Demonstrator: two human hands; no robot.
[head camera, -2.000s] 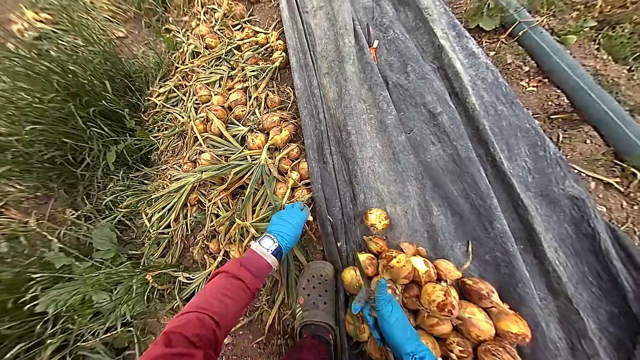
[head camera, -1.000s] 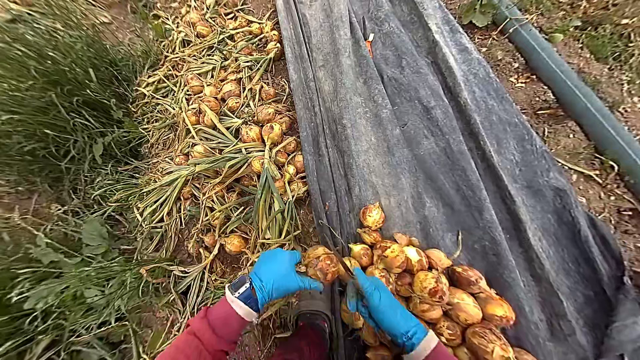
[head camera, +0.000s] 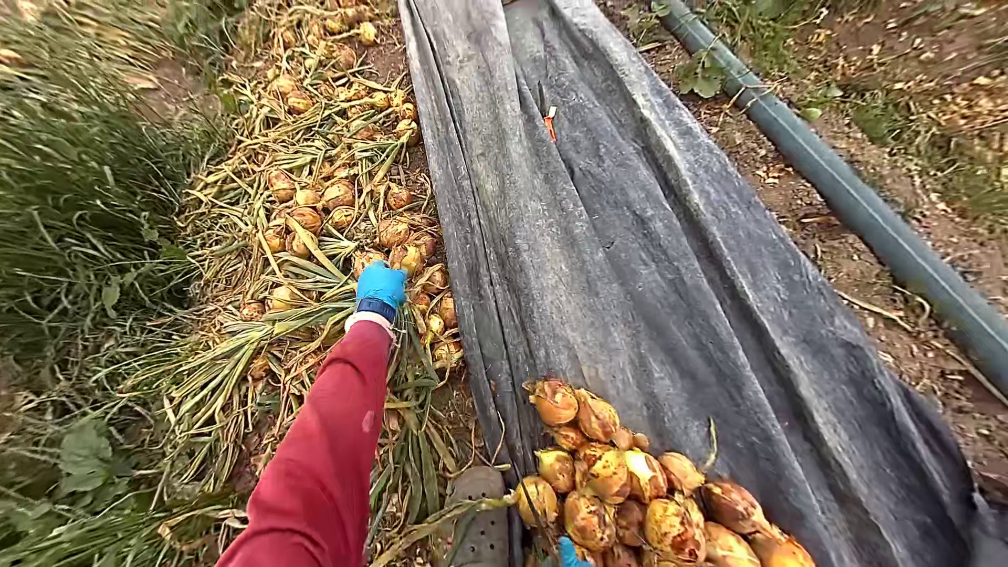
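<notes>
My left hand (head camera: 381, 285), in a blue glove, reaches to the onions lying with their leafy tops on the soil at left. Its fingers are at an onion (head camera: 407, 258), and whether they grip it is hidden. Of my right hand (head camera: 573, 554) only a bit of blue glove shows at the bottom edge, beside the pile of onions (head camera: 591, 520) on the grey ground-cover fabric (head camera: 630, 299). What it holds is out of sight. An onion (head camera: 537, 501) with its long stalk attached lies at the pile's left edge, the stalk crossing above a shoe.
A grey clog (head camera: 479, 528) stands between the onion row and the fabric. An orange-handled tool (head camera: 550, 126) lies farther up the fabric. A green pipe (head camera: 858, 189) runs along the right side over soil. Tall grass (head camera: 87, 205) grows at left.
My left hand, which was at an onion near my right hand one second ago, has moved up and away to the onion row. My right hand has dropped mostly out of view.
</notes>
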